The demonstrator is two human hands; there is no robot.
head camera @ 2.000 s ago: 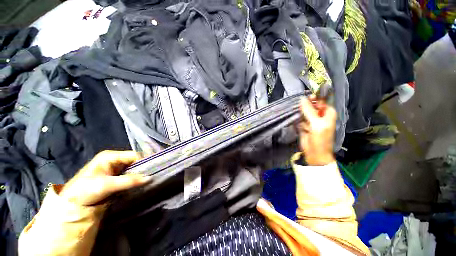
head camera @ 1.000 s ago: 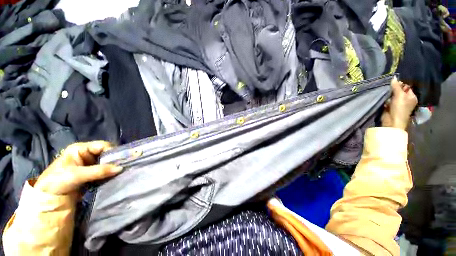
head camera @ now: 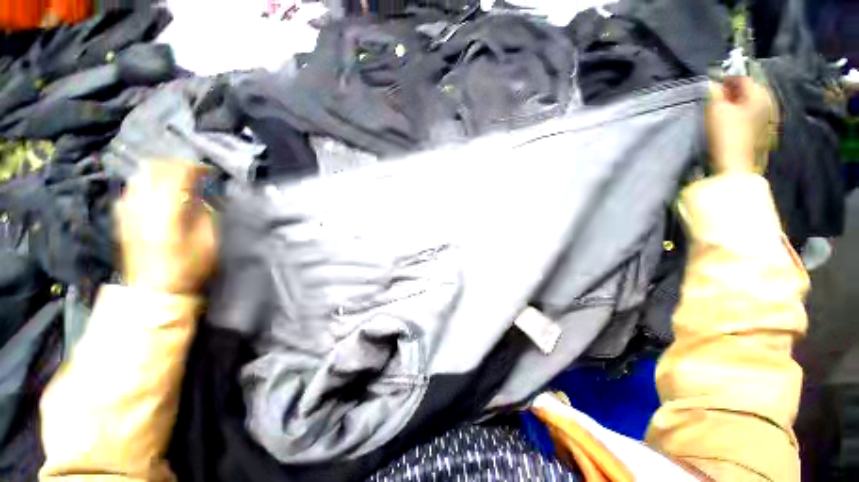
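Note:
A grey denim jacket [head camera: 527, 212] with its pale inside showing is stretched between my two hands over my lap. My left hand [head camera: 168, 226], blurred, grips the jacket's edge at the left. My right hand [head camera: 739, 118], raised and also blurred, grips the other end of the edge at the upper right. A small white care label [head camera: 538, 329] shows on the inside near the lower middle. A rolled sleeve opening [head camera: 377, 362] lies at the lower left of the piece. A smooth black fabric section [head camera: 461, 386] hangs below it. No snips can be made out.
A heap of dark grey jackets [head camera: 509, 66] lies beyond the held piece. A white cloth [head camera: 235, 38] is at the upper left. Something blue [head camera: 617, 395] is below, between the jacket and my right sleeve. My patterned dark clothing [head camera: 471, 457] shows at the bottom.
Both hands have risen, lifting the jacket. The row of brass buttons along the stretched edge no longer shows; more of the pale inside and the label now show.

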